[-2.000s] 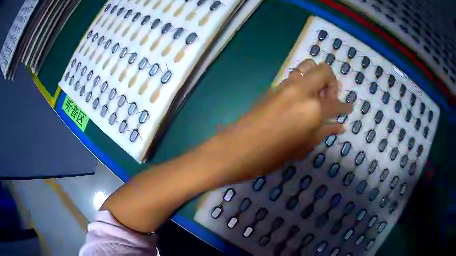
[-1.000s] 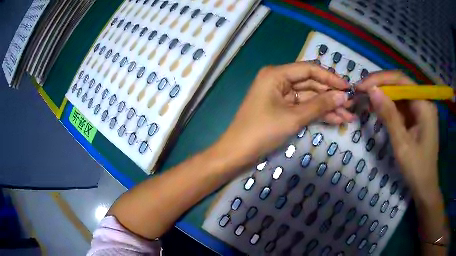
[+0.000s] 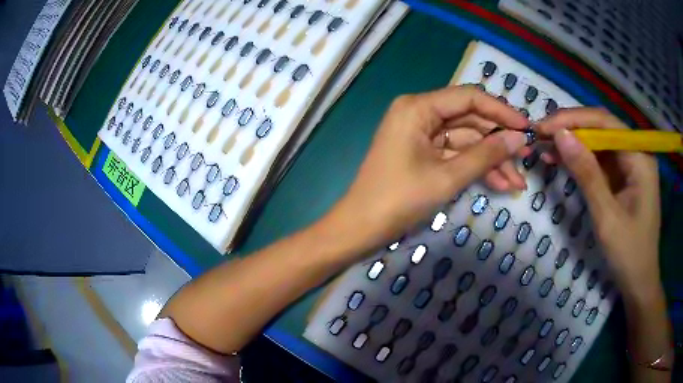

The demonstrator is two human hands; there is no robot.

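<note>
My left hand [image 3: 442,149] is over the upper part of the working tray [image 3: 323,318], its thumb and forefinger closed on a small dark part [image 3: 530,135]. My right hand [image 3: 610,179] holds a yellow-handled tool [image 3: 629,140], whose handle points to the right; its tip is hidden by the fingers near the part. The fingertips of both hands meet around the part. The white tray below holds rows of dark oblong parts, some glaring white, and the hands hide some of them.
The left tray stack [image 3: 234,233], with parts and tan gaps, lies beside a green label [image 3: 123,179]. A leaning pile of boards [image 3: 79,67] stands far left. A rear tray [image 3: 569,34] lies beyond the red tape [image 3: 550,48]. Blue tape [image 3: 161,236] lines the mat's near edge.
My left hand has come up from the tray, and my right hand has entered with the yellow tool. Over the last second both hands have stayed almost in place, fingertips together at the part.
</note>
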